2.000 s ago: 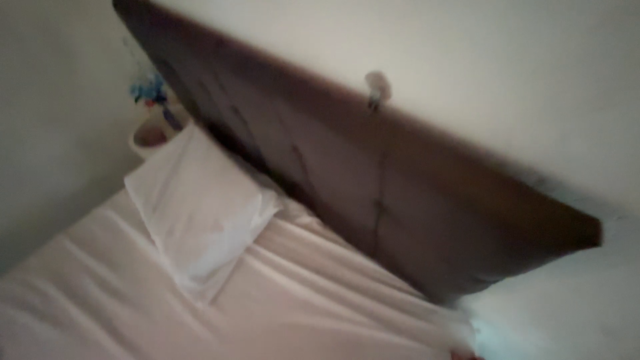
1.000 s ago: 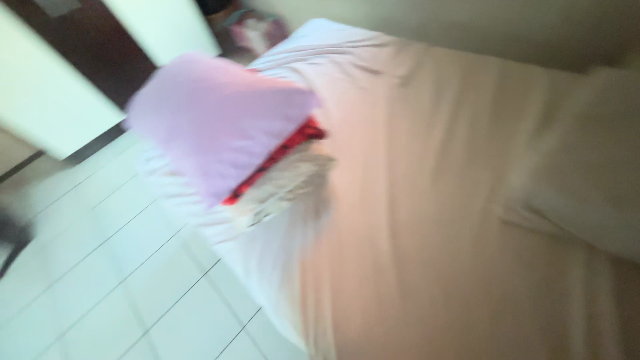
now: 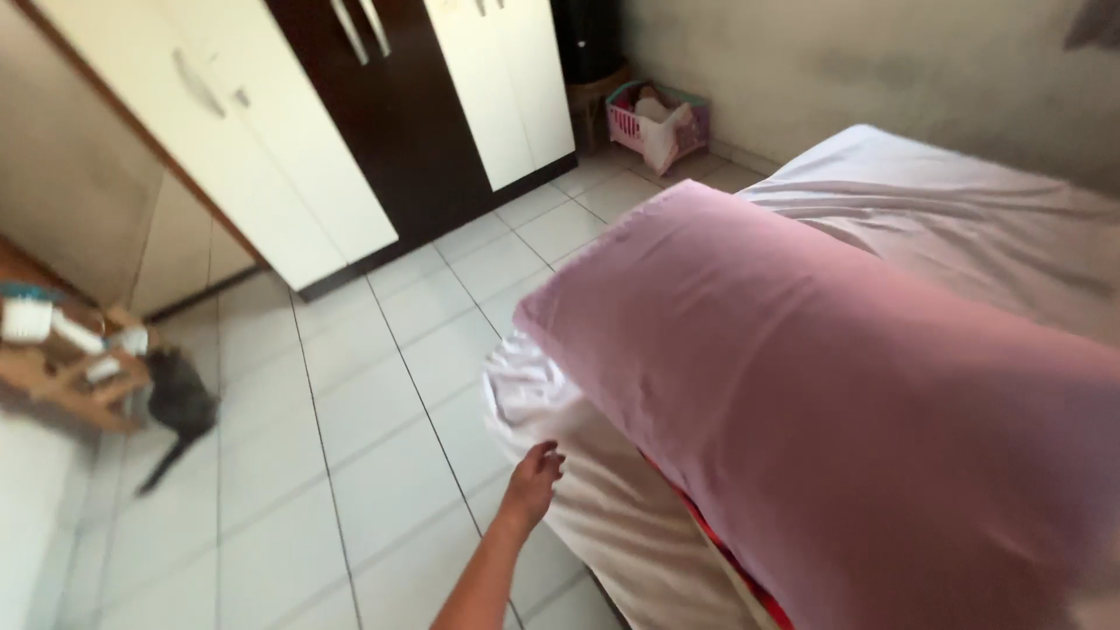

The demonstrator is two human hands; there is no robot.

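Observation:
My left hand point(image 3: 535, 477) hovers beside the near edge of a bed, its fingers loosely curled and holding nothing. Just right of it, a large pink pillow point(image 3: 787, 350) fills much of the right side of the head view. Under the pillow's lower edge shows a strip of red cloth point(image 3: 731, 560) with something pale beside it. A light fitted sheet point(image 3: 612, 516) covers the mattress below and behind the pillow. My right hand cannot be seen.
White and dark-brown wardrobe doors point(image 3: 376, 122) line the far wall. A pink toy crib point(image 3: 661, 127) stands in the far corner. On the tiled floor point(image 3: 367, 437) at left, a dark cat point(image 3: 179, 398) is beside a wooden shelf unit point(image 3: 79, 376).
The view has swung from the headboard to the bed's other end and the wardrobe. The pink pillow, on red and pale cloth one second ago, now looks much larger. My left hand has come into view.

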